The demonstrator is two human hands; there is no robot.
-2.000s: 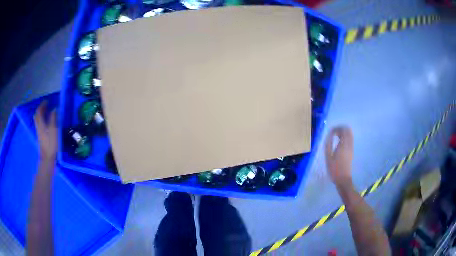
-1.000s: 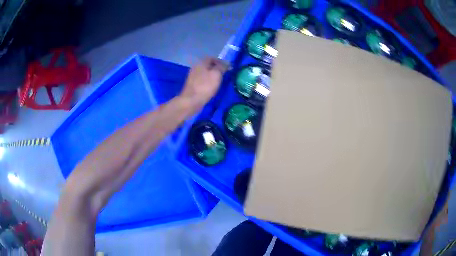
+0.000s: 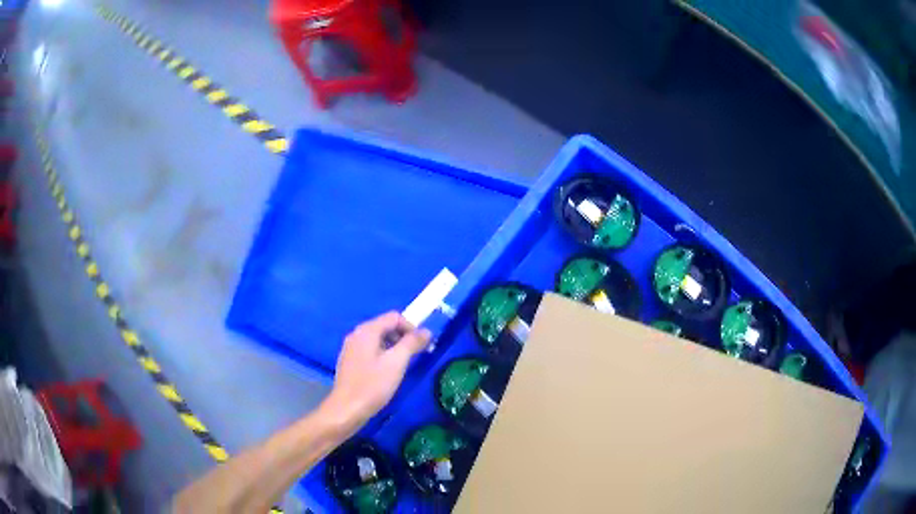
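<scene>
A filled blue tote [image 3: 711, 269] lies at lower centre and right, cut off by the bottom edge. Dark round units with green half-boards [image 3: 691, 278] stand in it, and a tan cardboard sheet [image 3: 653, 422] covers many of them. My left hand [image 3: 377, 366] is at the tote's left wall, fingers curled, beside a white paper label [image 3: 432, 297]. A small dark patch shows at the fingertips; whether they grip it, the label or the wall is unclear. An empty blue tote [image 3: 372, 241] lies lower, partly hidden behind the filled one. My right hand is not in view.
Red stools stand at the top [image 3: 347, 50] and lower left [image 3: 90, 427]. Yellow-and-black tape [image 3: 105, 291] runs along the grey floor at left. A green-topped bench [image 3: 793, 80] with a clear plastic bag [image 3: 854, 80] is at upper right. A blurred pale shape is at the right edge.
The view has swung, so the filled tote shows lower and the empty tote higher. My left hand stays at the filled tote's left wall. My right hand, seen two seconds ago, is out of view.
</scene>
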